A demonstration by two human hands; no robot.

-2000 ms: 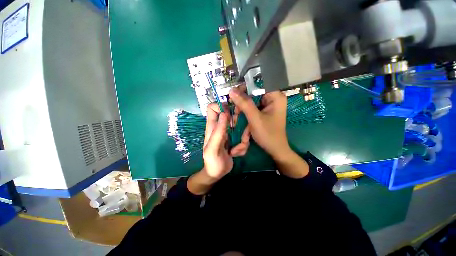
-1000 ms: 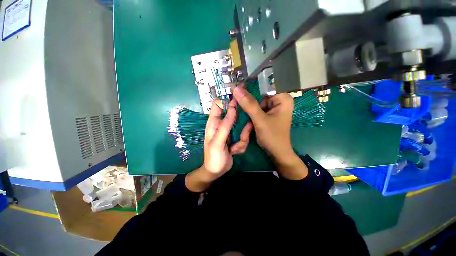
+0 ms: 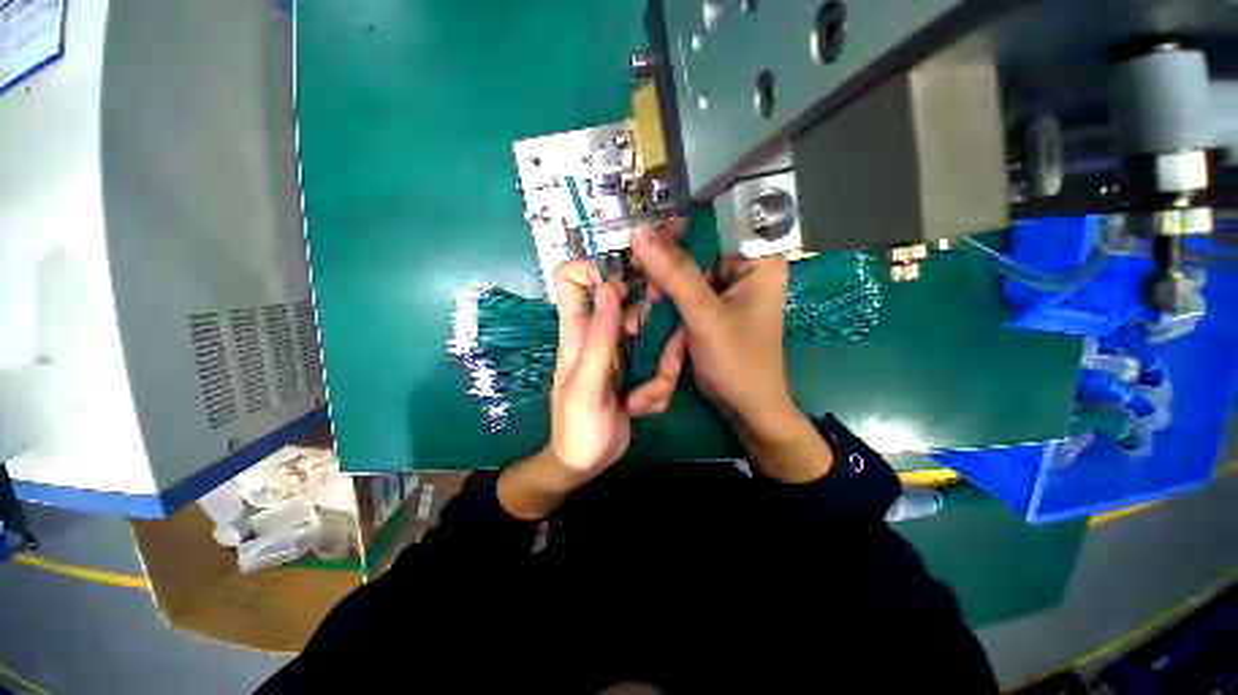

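Observation:
My left hand (image 3: 587, 373) has its fingertips closed on a single green lead (image 3: 581, 211), which stands out over the silver base plate (image 3: 547, 170). My right hand (image 3: 733, 333) is beside it, thumb and finger at the small silver mechanism (image 3: 638, 204), with a bunch of green wires (image 3: 660, 333) in its curled fingers. The wire pile (image 3: 520, 356) lies flat under both hands, fanning out on both sides, with silver-white tips at its left edge. What the right fingertips pinch is too small to tell.
The grey machine head (image 3: 869, 82) overhangs from the upper right, with a brass-coloured block (image 3: 649, 125) beside it. Blue bins (image 3: 1178, 407) stand at right. A white-grey cabinet (image 3: 204, 272) stands at left, above a carton (image 3: 204, 591) of translucent white plastic pieces (image 3: 278, 523).
The view has shifted, so the machine head looks larger. Several strands over the plate one second ago now show as a single lead. Both hands stay in nearly the same place.

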